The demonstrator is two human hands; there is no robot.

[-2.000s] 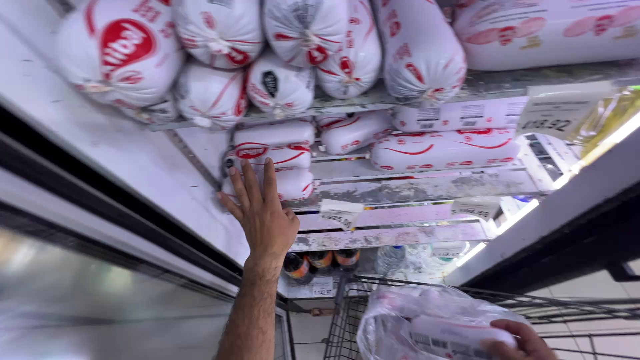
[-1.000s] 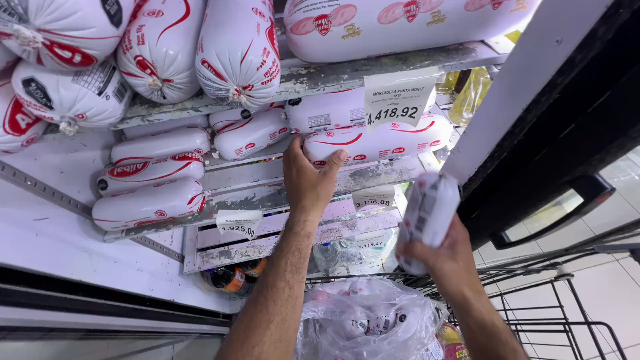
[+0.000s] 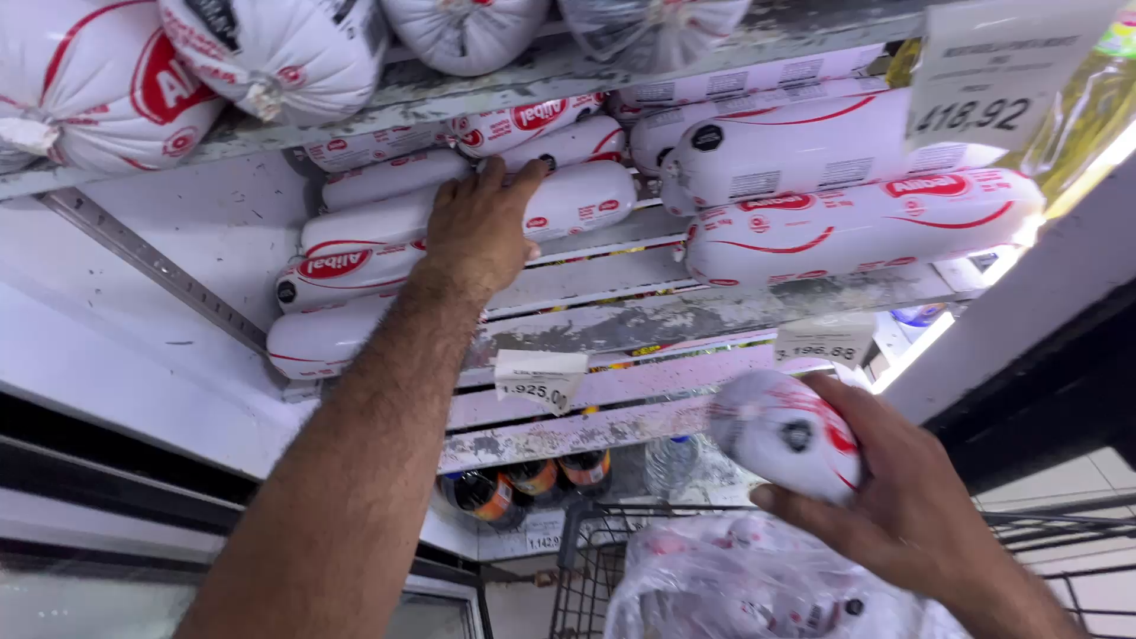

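On the slatted fridge shelf, my left hand (image 3: 484,217) lies with fingers spread over a white packaged meat roll (image 3: 581,200) with red print; whether it grips the roll cannot be told. Several similar rolls lie beside it, one (image 3: 328,337) at the shelf's left front. To the right, longer rolls (image 3: 861,226) are stacked. My right hand (image 3: 896,488) holds another white roll (image 3: 794,435), tilted, in front of the shelf. Below it, a clear plastic bag (image 3: 737,577) with white and red packages sits in a wire shopping cart (image 3: 590,568).
Large round white packages (image 3: 284,53) fill the shelf above. Price tags (image 3: 541,377) hang from the shelf edges. Dark bottles (image 3: 532,479) stand low down. A black door frame (image 3: 1056,382) borders the right, and a glass door (image 3: 98,577) the lower left.
My left hand has moved from beside the long rolls to the shorter rolls deeper on the shelf. My right hand still holds a roll, which it did not hold raised two seconds ago.
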